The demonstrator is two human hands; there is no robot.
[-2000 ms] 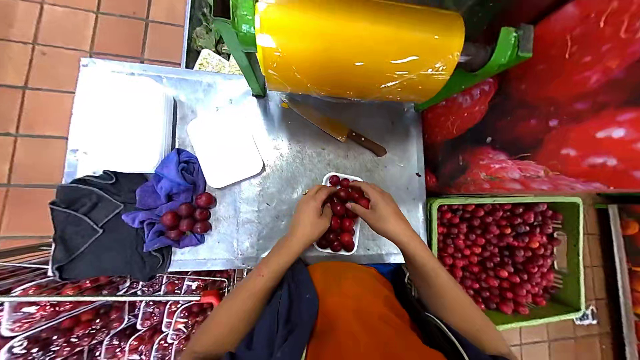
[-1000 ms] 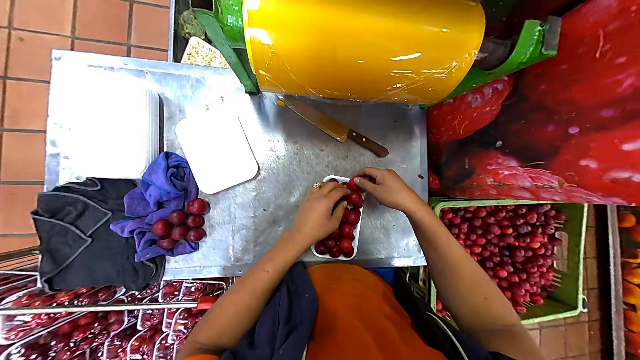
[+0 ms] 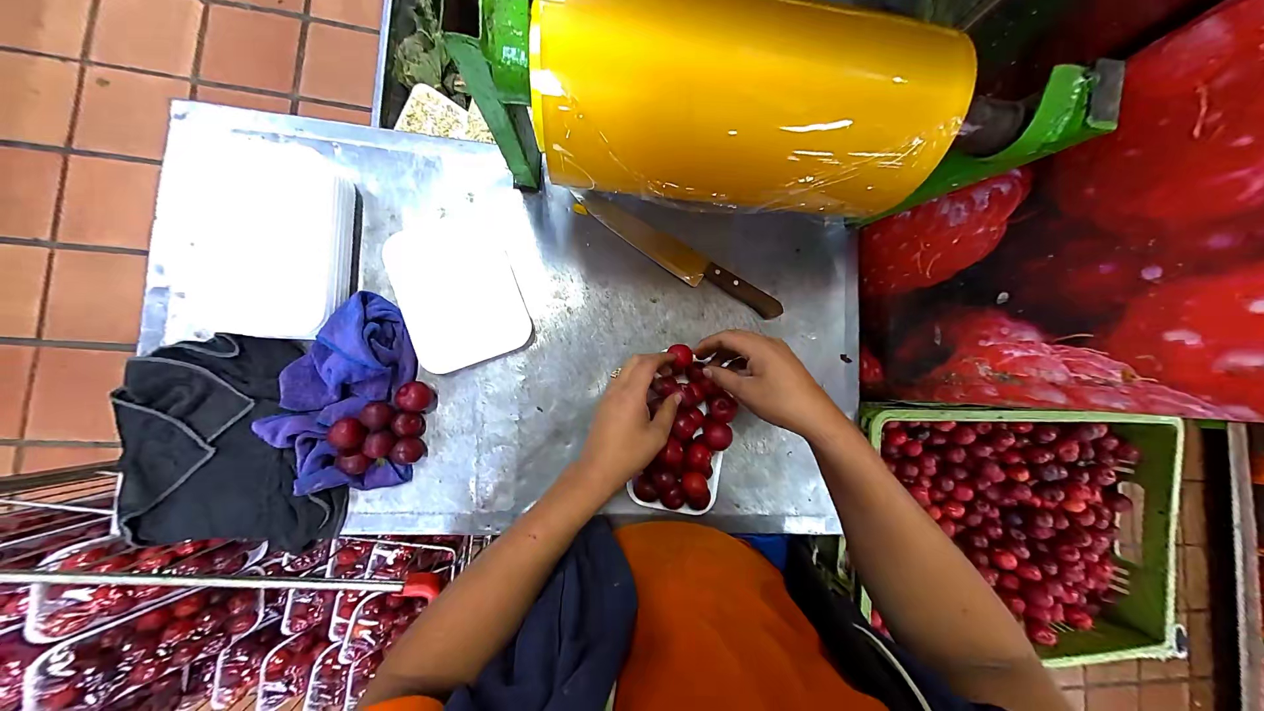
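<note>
A white foam tray point(image 3: 699, 506) full of red plums point(image 3: 695, 456) lies near the front edge of the metal table point(image 3: 474, 434). My left hand point(image 3: 632, 420) rests on the tray's left side, its fingers on the plums. At the tray's far right, the fingers of my right hand point(image 3: 755, 380) touch plums; whether either hand grips one is hidden. A knife with a wooden handle point(image 3: 741, 289) lies beyond the hands. One bare foam tray point(image 3: 459, 301) lies to the left, beside a purple cloth point(image 3: 351, 346) with several loose plums point(image 3: 380, 430) at it.
A yellow film roll point(image 3: 750, 104) on a green metal stand point(image 3: 506, 89) spans the back. A stack of white trays point(image 3: 257, 237) and a dark garment point(image 3: 188, 444) are at left. Wrapped plum trays point(image 3: 148, 632) fill a wire cart at lower left. A green crate point(image 3: 1136, 642) of plums stands at right.
Both hands stay at the tray while their fingers shift over the plums. The right hand was reaching in at the tray's far edge a second ago and is now a little lower along its right side.
</note>
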